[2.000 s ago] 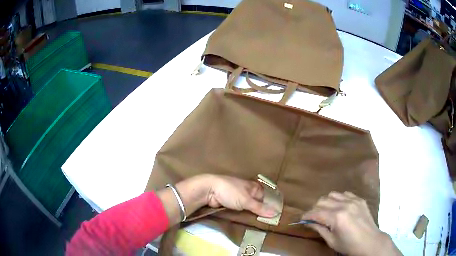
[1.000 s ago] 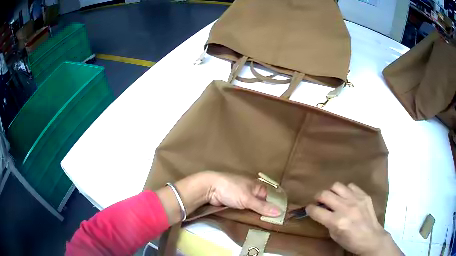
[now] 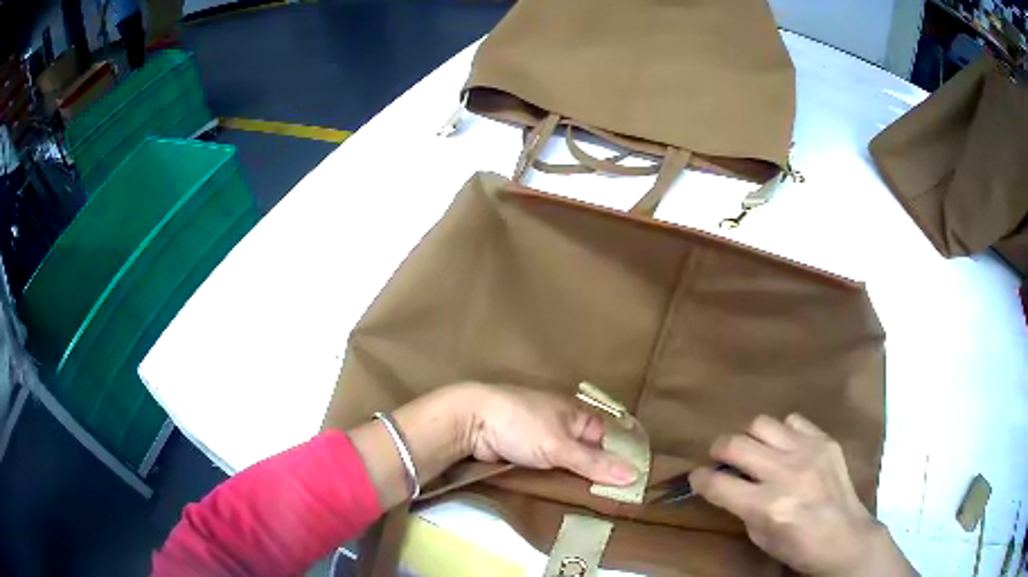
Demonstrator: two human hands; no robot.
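Observation:
A brown tote bag (image 3: 564, 293) lies on the table in front of me, its mouth towards me. My left hand (image 3: 549, 436) pinches a pale tab (image 3: 625, 453) at the bag's near edge, thumb on top. My right hand (image 3: 786, 487) holds a small dark pointed tool (image 3: 679, 489), mostly hidden in the fist, its tip just right of the tab. A second pale tab with a gold fitting (image 3: 581, 548) lies below, cut off by the frame's lower edge.
Another brown bag (image 3: 637, 79) lies ahead on the white table (image 3: 282, 271), handles towards me. More brown bags (image 3: 958, 169) are at the right. A small tan block (image 3: 973, 503) lies at the lower right. Green bins (image 3: 147, 254) stand on the floor at left. A person's legs show far upper left.
The view has shifted slightly. My right hand and the tool have moved a little, with the tool drawn closer into the fist than two seconds ago. My left hand keeps its pinch on the tab.

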